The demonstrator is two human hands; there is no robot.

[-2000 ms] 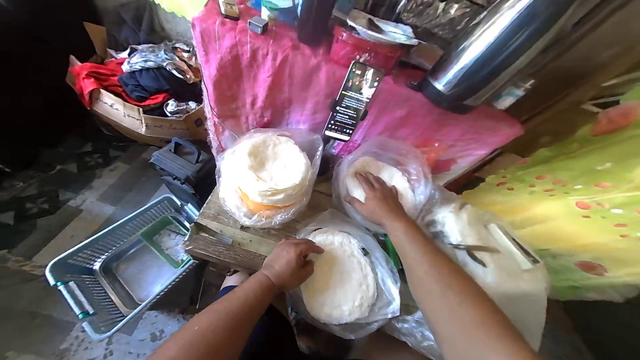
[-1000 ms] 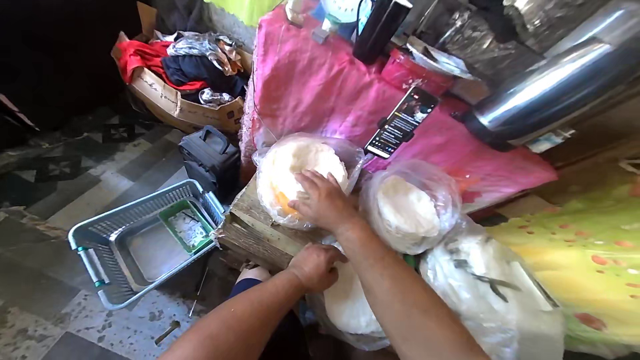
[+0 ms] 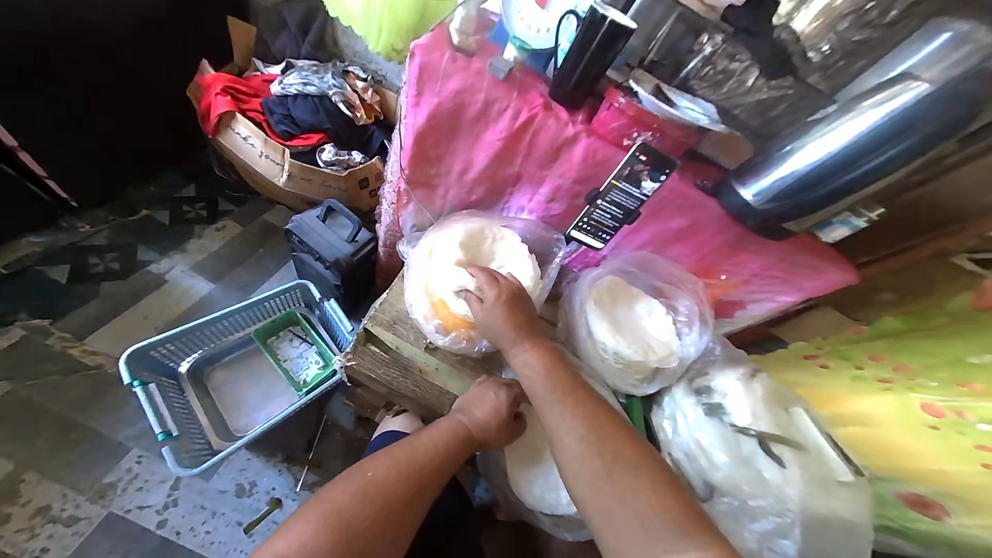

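Round stacks of thin white sheets lie in clear plastic bags. My right hand (image 3: 500, 306) rests on the top of the left stack (image 3: 480, 248), which shows some orange on its lower side; whether the fingers grip a sheet cannot be told. Lower down, my left hand (image 3: 492, 412) is curled at the edge of the near stack (image 3: 539, 473), partly hidden by my right forearm; what its fingers hold is not visible. A third bagged stack (image 3: 632, 322) is right of my right forearm, untouched.
Scissors (image 3: 763, 438) lie on a plastic bag at right. Behind are a phone (image 3: 622, 195), a black mug (image 3: 590, 54) and a metal flask (image 3: 845, 147). A plastic basket (image 3: 232, 310) with trays stands at left, near a black case (image 3: 333, 248) and a cardboard box (image 3: 287, 174).
My right hand has moved from the right-hand stack to the left one. My left hand stays by the near stack, now with its fingers curled. The view has shifted somewhat.
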